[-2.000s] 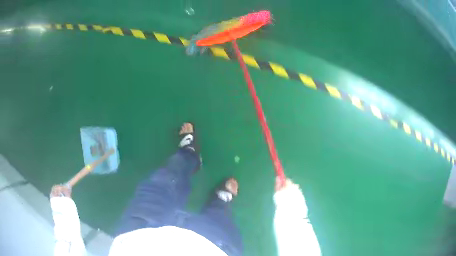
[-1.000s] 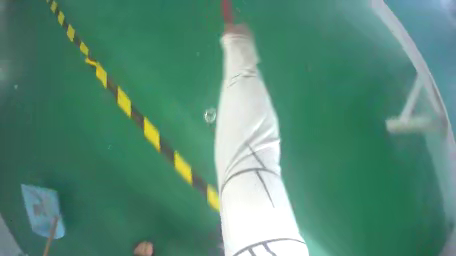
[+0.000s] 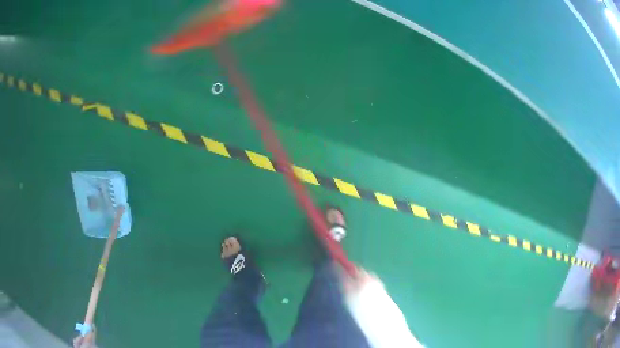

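The orange-red broom head (image 3: 219, 26) is blurred at the top edge, above the green floor. Its red handle (image 3: 272, 146) runs down to my right hand (image 3: 355, 280), which is closed around it. The pale blue dustpan (image 3: 100, 204) is at the left, with a brownish patch inside. Its brown stick handle (image 3: 100, 272) runs down to my left hand (image 3: 85, 337), partly cut off by the bottom edge and holding the stick's end. A small pale ring (image 3: 217, 88) lies on the floor left of the red handle.
Yellow-and-black striped tape (image 3: 258, 160) crosses the floor. A small pale fleck (image 3: 285, 300) lies between my feet. A teal surface with a pale edge (image 3: 469, 64) curves along the upper right. A red object (image 3: 605, 272) is at the right margin.
The view has turned. The broom head has come back into view at the top, and my right arm is now lower right. The dustpan appears higher, and my left hand is in view again.
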